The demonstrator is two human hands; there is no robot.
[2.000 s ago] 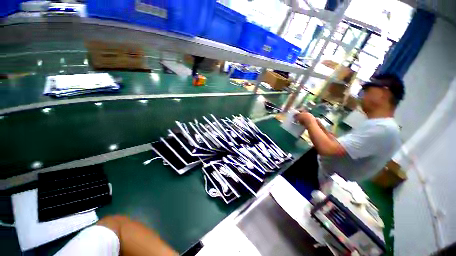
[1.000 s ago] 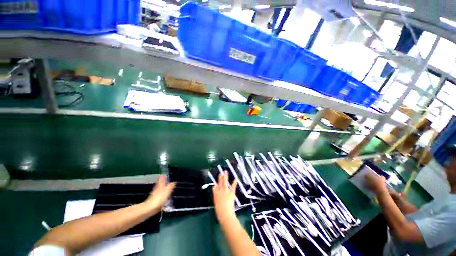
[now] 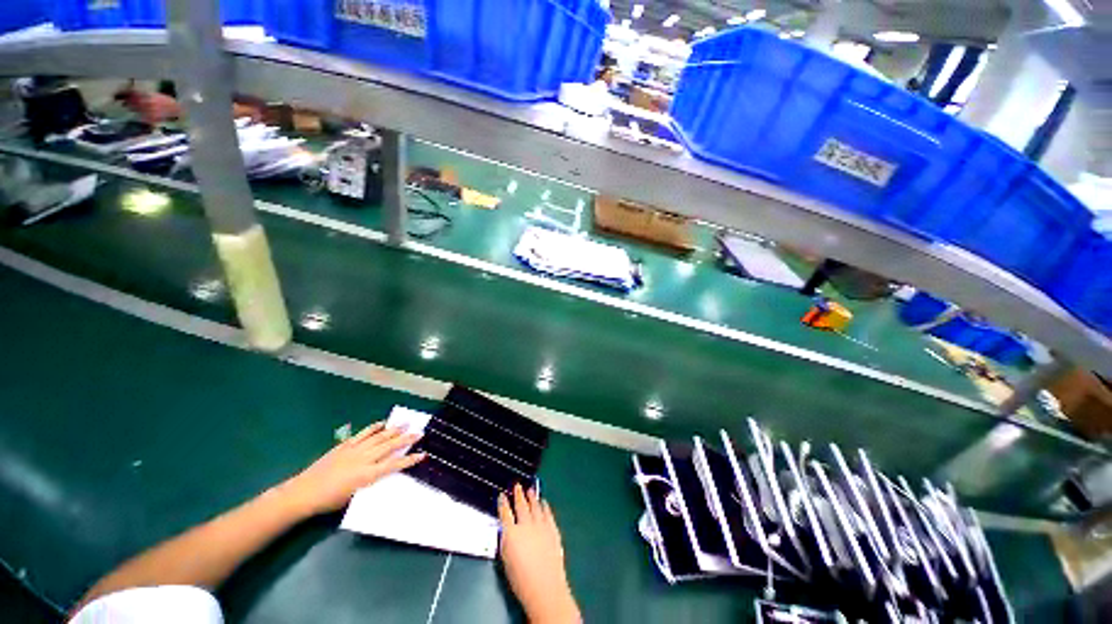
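A black solar panel with thin pale lines [image 3: 479,449] lies face up and turned at an angle on a white sheet or panel back [image 3: 421,512] on the green bench. My left hand [image 3: 360,466] rests at the panel's left side, over the white piece, fingers spread. My right hand [image 3: 531,536] touches the panel's lower right corner with its fingertips. Whether either hand grips the panel cannot be told. To the right, stacked panels [image 3: 805,518] overlap in rows with white edges and coiled white cords.
A metal shelf [image 3: 512,128] with blue bins [image 3: 841,134] crosses above the bench; its post [image 3: 250,287] stands behind left. Beyond lie a stack of white sheets [image 3: 576,256], a cardboard box [image 3: 644,222] and an orange object [image 3: 827,316].
The view has swung left. Both hands have moved from beside the stacked panels to the panel on the white piece. The coworker is out of view.
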